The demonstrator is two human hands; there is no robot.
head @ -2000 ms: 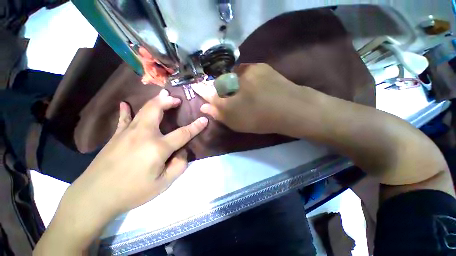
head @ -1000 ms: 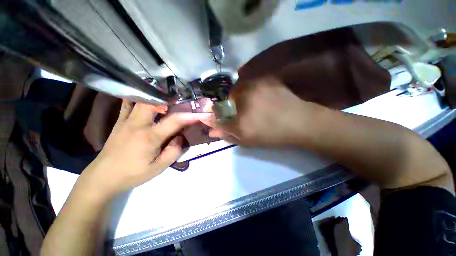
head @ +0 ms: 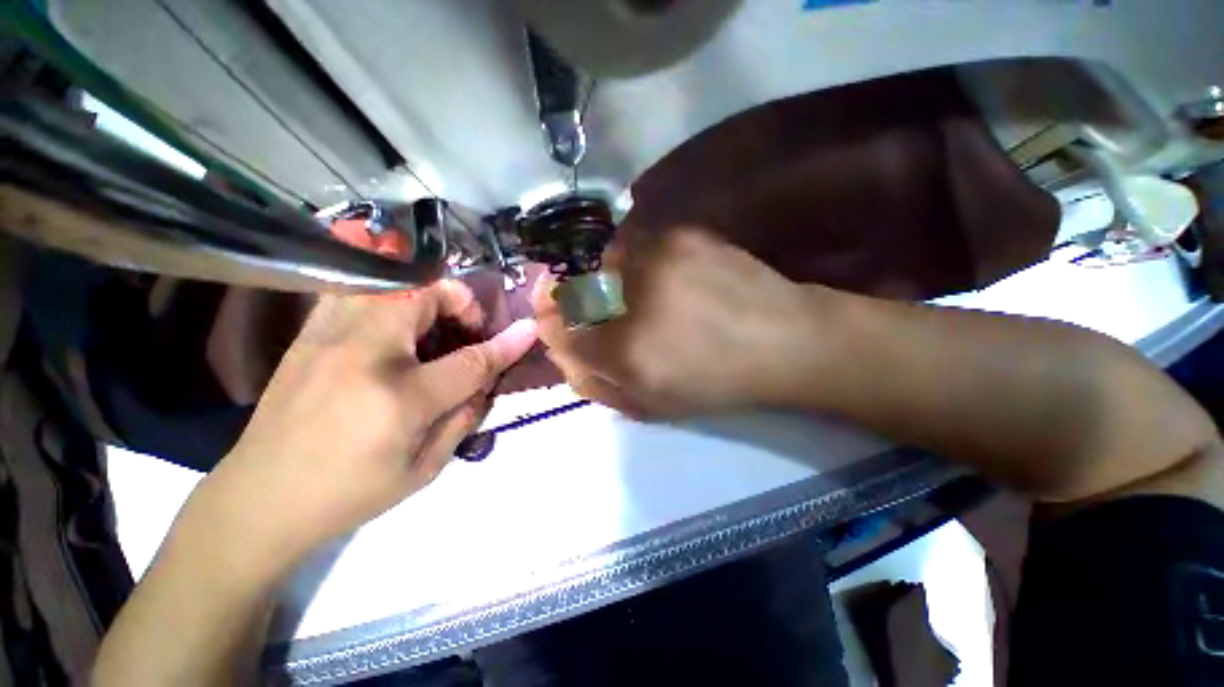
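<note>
A brown garment panel [head: 859, 188] lies under the sewing machine, running behind my right hand to the needle area [head: 510, 262]. My left hand [head: 363, 403] is left of the needle with its fingers bent on the cloth, one fingertip near the presser foot; whether it grips is unclear. My right hand [head: 685, 322] is curled close at the needle's right, gripping the panel near its front edge. Its fingertips are partly hidden behind the pale knob [head: 591, 299]. A narrow dark edge of cloth shows below the hands on the white table [head: 577, 470].
The machine head [head: 416, 81] and a blurred metal bar [head: 228, 242] cover the upper left. Dark layered cloth [head: 61, 497] hangs at the left. A ruler-marked strip [head: 577, 591] runs along the table front. A white looped object [head: 1154, 215] lies far right.
The panel's front edge has moved back toward the machine, baring more white table. My left fingers have drawn in from a flatter spread. The view has shifted closer to the machine head.
</note>
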